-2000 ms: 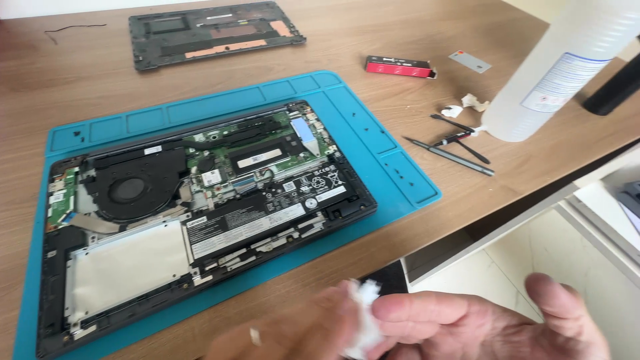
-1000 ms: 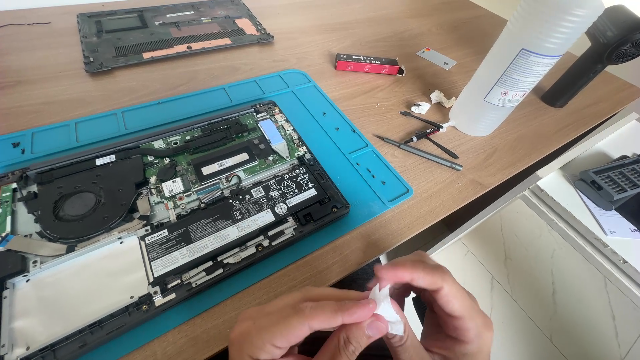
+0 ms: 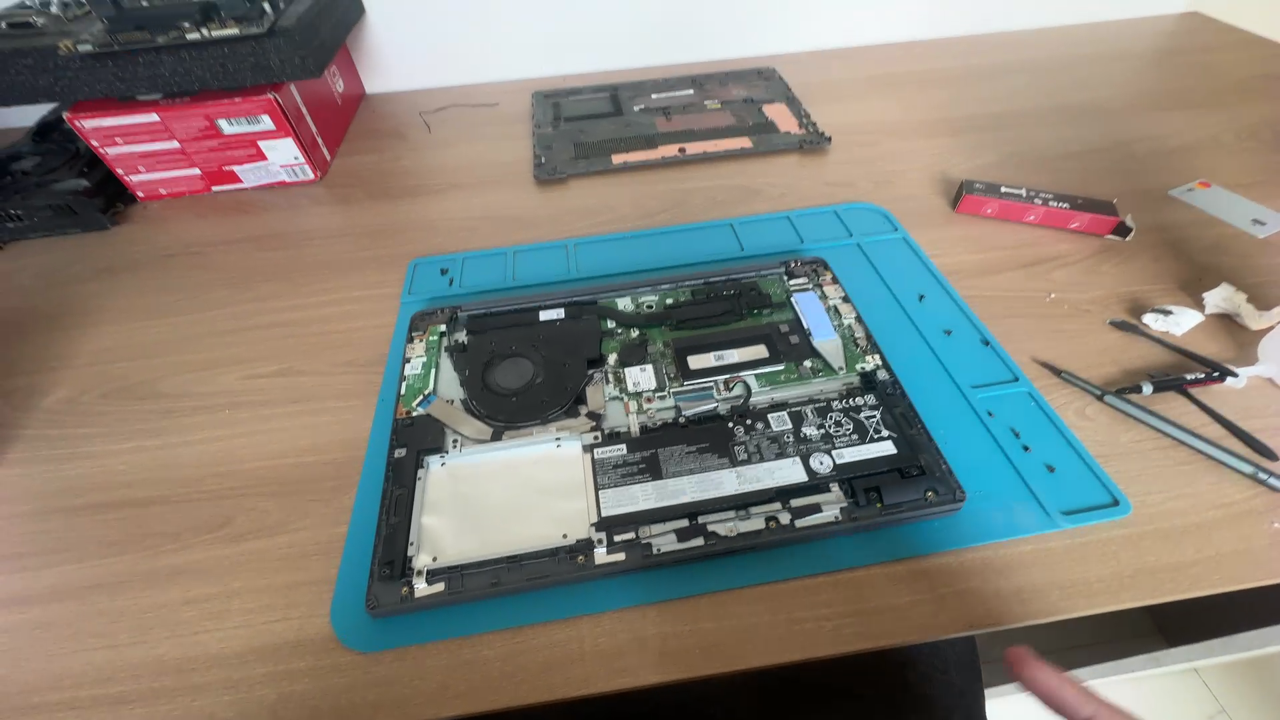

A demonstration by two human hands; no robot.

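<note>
An opened laptop lies on a blue silicone repair mat, its inside facing up. Its battery, fan and green circuit board are exposed. Only one finger of what looks like my right hand shows at the bottom right edge, past the desk's front edge and touching nothing visible. The rest of that hand is cut off, so whether it holds anything is hidden. My left hand is out of the frame. Several small screws lie in the mat's right-hand compartments.
The laptop's bottom cover lies behind the mat. A red box bearing black foam stands back left. To the right are a small red and black box, a card, a pen-like tool, dark slim tools and crumpled white scraps.
My two hands, together around a crumpled white wipe or tissue a second ago, have left the view except for one finger. The wipe is out of sight. The view has swung left.
</note>
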